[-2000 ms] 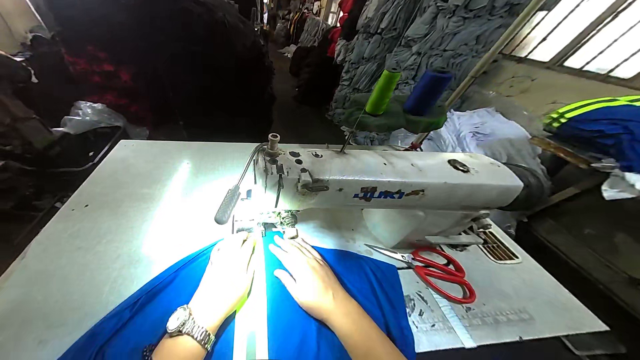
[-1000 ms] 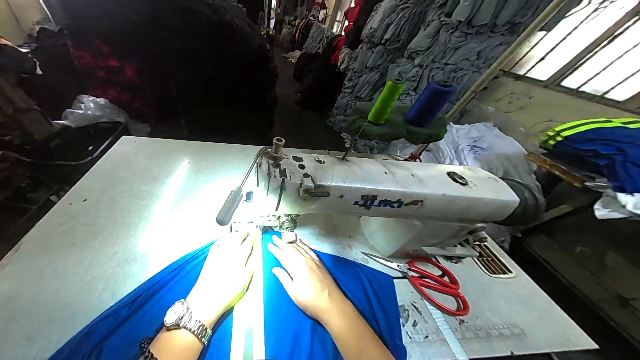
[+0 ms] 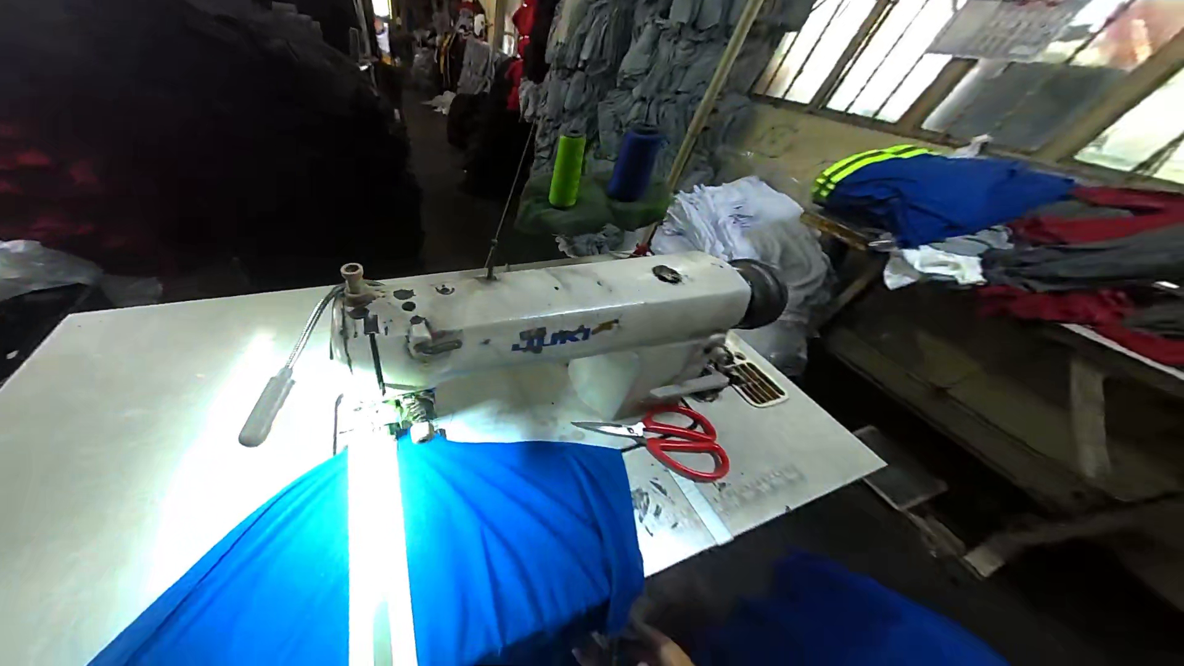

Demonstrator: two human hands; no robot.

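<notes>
Blue fabric (image 3: 518, 527) with pale stripes (image 3: 379, 555) lies under the needle area of a white Juki sewing machine (image 3: 555, 314). At the bottom edge, what appears to be my right hand (image 3: 652, 645) is partly visible and blurred, beside the fabric's lower right corner. A small dark or metallic thing shows near its fingers, too unclear to name. My left hand is out of view. Red-handled scissors (image 3: 689, 444) lie partly spread on the machine table, right of the fabric. A bright light shines on the stripes at the needle area.
A gray-handled flexible stem (image 3: 268, 407) hangs left of the machine head. Green (image 3: 567, 171) and blue (image 3: 635, 165) thread cones stand behind. A bench at right holds blue (image 3: 943, 194), red and gray garments. More blue cloth (image 3: 851, 615) lies below the table's front edge.
Both hands have left the striped fabric by the needle; the left is out of view, and one hand shows at the bottom. The view has swung right.
</notes>
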